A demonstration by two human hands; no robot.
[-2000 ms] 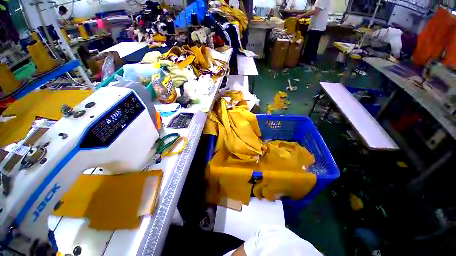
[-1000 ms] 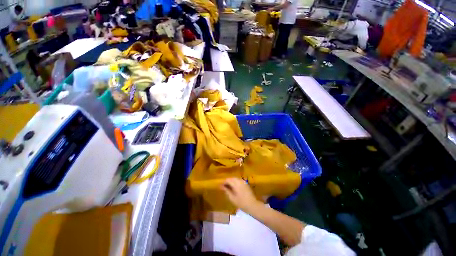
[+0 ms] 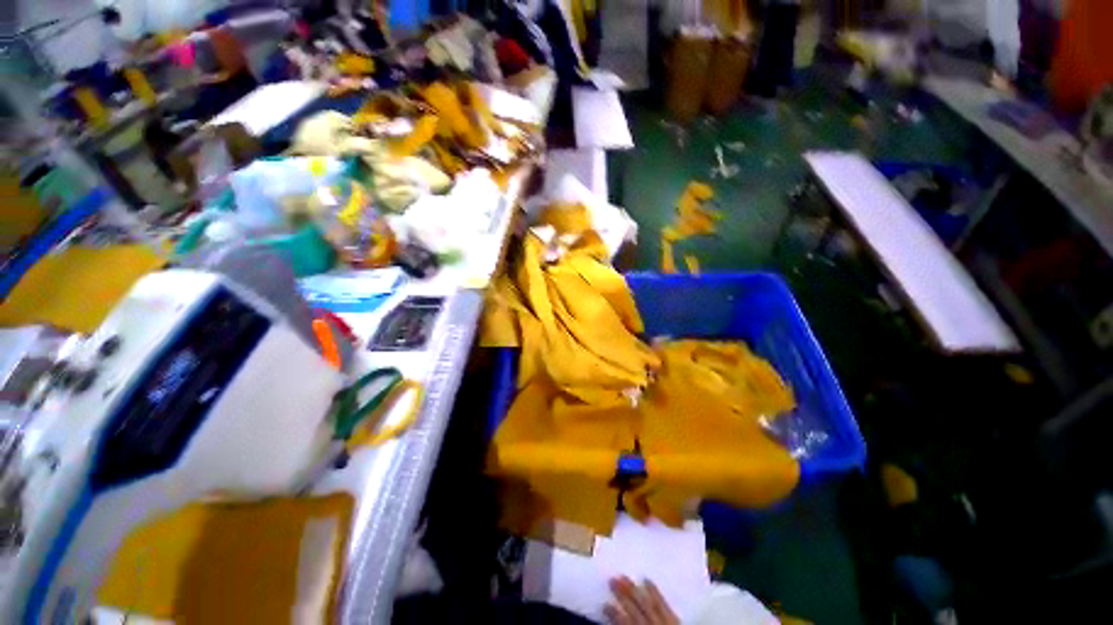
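My right hand (image 3: 641, 601) is low in the picture, partly cut off by the bottom edge and slightly blurred. It lies over a white bench surface (image 3: 623, 559), fingers extended, with nothing visible in it. My left hand is out of the picture. Mustard fabric pieces (image 3: 586, 330) are heaped in the blue plastic crate (image 3: 840, 433) and hang over its near side. A piece with a pale patch hangs above the bench. More mustard pieces (image 3: 232, 562) with a pale strip lie beside the white sewing machine (image 3: 232, 421).
Green-and-yellow-handled scissors (image 3: 378, 409) and a dark calculator-like object (image 3: 408, 324) lie on the white table. Plastic bags and fabric piles (image 3: 452, 122) lie farther back. A long white bench (image 3: 909, 250) stands at the right. Fabric scraps (image 3: 692, 226) lie on the green floor.
My right hand came into view at the crate's mustard fabric, then moved back and down to the white bench. The fabric over the crate's near side has shifted. The camera view has also shifted.
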